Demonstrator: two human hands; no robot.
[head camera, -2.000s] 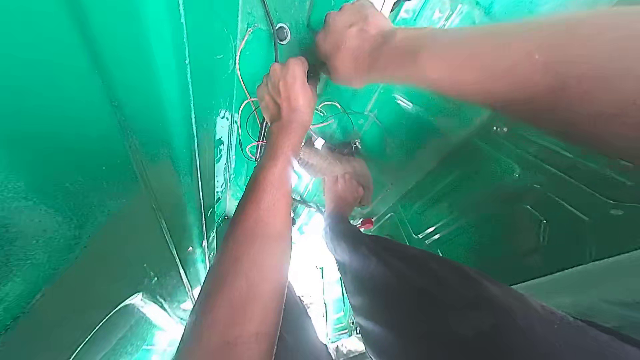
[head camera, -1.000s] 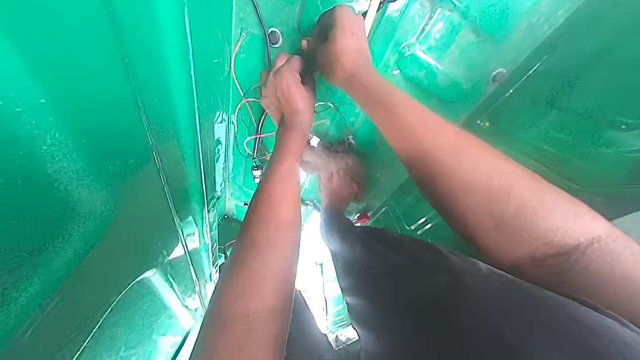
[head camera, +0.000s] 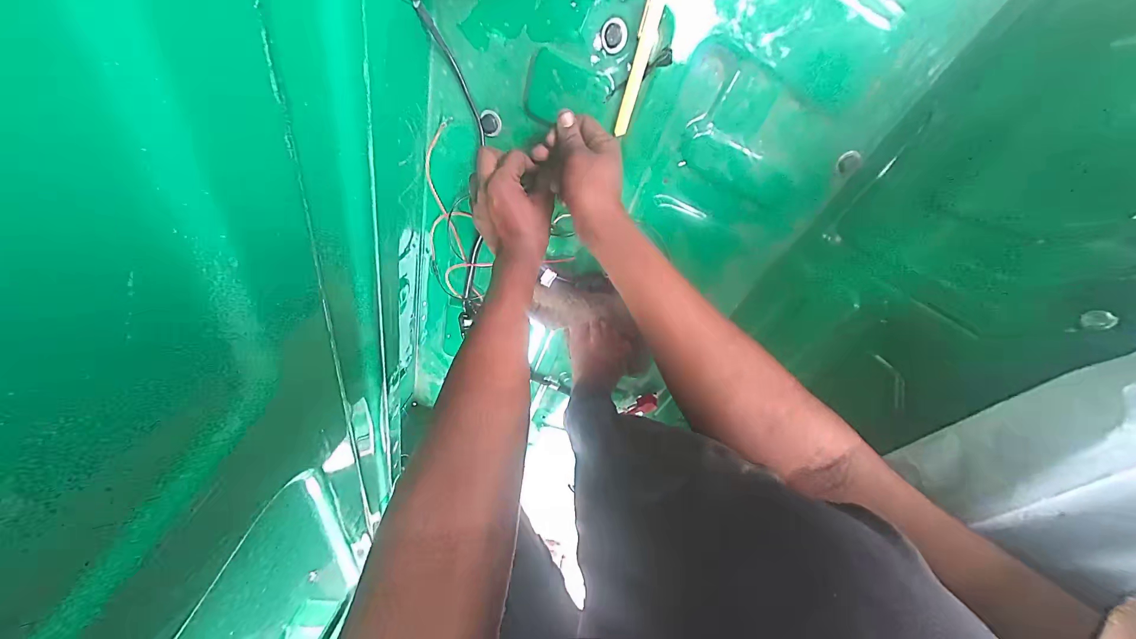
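My left hand (head camera: 515, 200) and my right hand (head camera: 587, 169) meet at the upper middle, fingers bent and touching or nearly so. Something dark shows between the fingertips; what it is cannot be made out. A black cable (head camera: 454, 67) runs down from the top and passes behind my left hand. Beside that hand, thin orange wires (head camera: 432, 177) hang in loose loops over the green metal panel (head camera: 568, 80). A yellow strip (head camera: 637, 80) slants just above my right hand.
Round plugs (head camera: 613, 35) sit in the green panel. My bare foot (head camera: 603, 351) rests below my hands, near a small red object (head camera: 642, 405). A tall green wall (head camera: 195, 266) stands at the left, and a grey ledge (head camera: 1038, 444) lies at the lower right.
My right hand has come down from higher up, nearer my left hand. The yellow strip above it now shows more fully.
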